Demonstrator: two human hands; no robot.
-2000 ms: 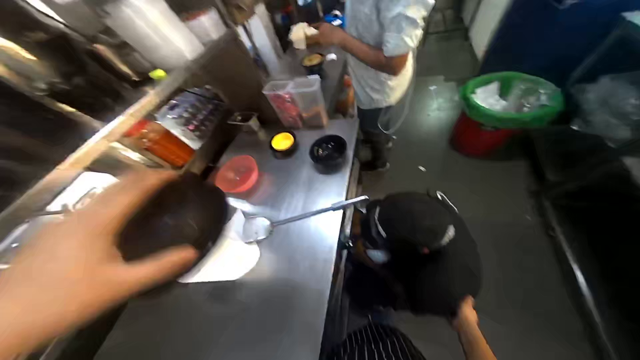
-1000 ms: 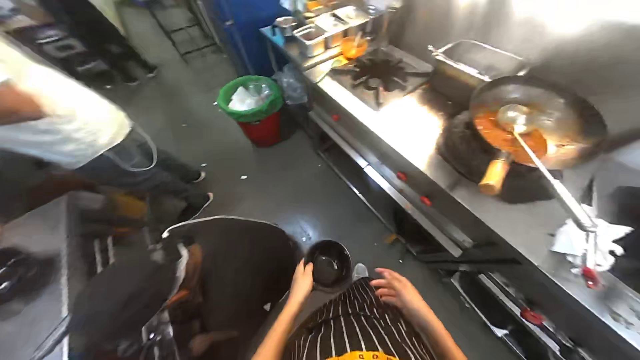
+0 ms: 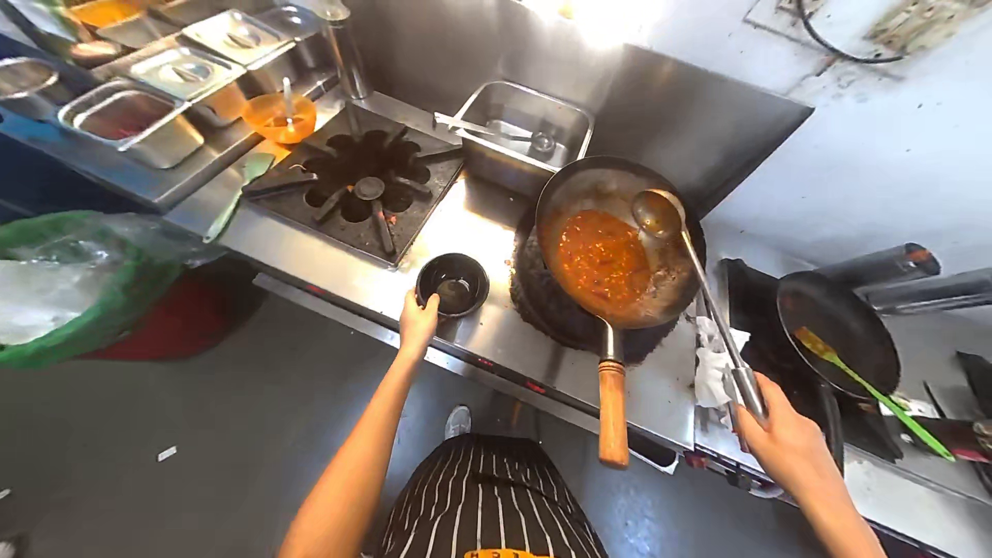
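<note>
My left hand (image 3: 419, 319) grips the near left rim of a black bowl (image 3: 452, 285), which is at the front of the steel counter, left of the wok. The bowl looks empty apart from a reflection. My right hand (image 3: 783, 434) is closed around the handle of a steel ladle (image 3: 717, 314). The ladle's bowl rests at the right inner wall of the wok (image 3: 620, 182), beside orange-red sauce (image 3: 603, 260) with small bits in it. The wok's wooden handle (image 3: 612, 411) points toward me, with neither hand on it.
Left of the wok is a gas burner (image 3: 364, 190); behind stands a steel pan (image 3: 527, 116) with a ladle. A frying pan (image 3: 837, 325) holds a green-handled spatula (image 3: 891, 407). Steel containers (image 3: 132, 116) and an orange bowl (image 3: 280, 116) stand left, above a lined bin (image 3: 147, 310).
The view has turned to the stove. The black bowl has moved from in front of my apron to the counter by the wok. My right hand, empty a second ago, has taken hold of the ladle.
</note>
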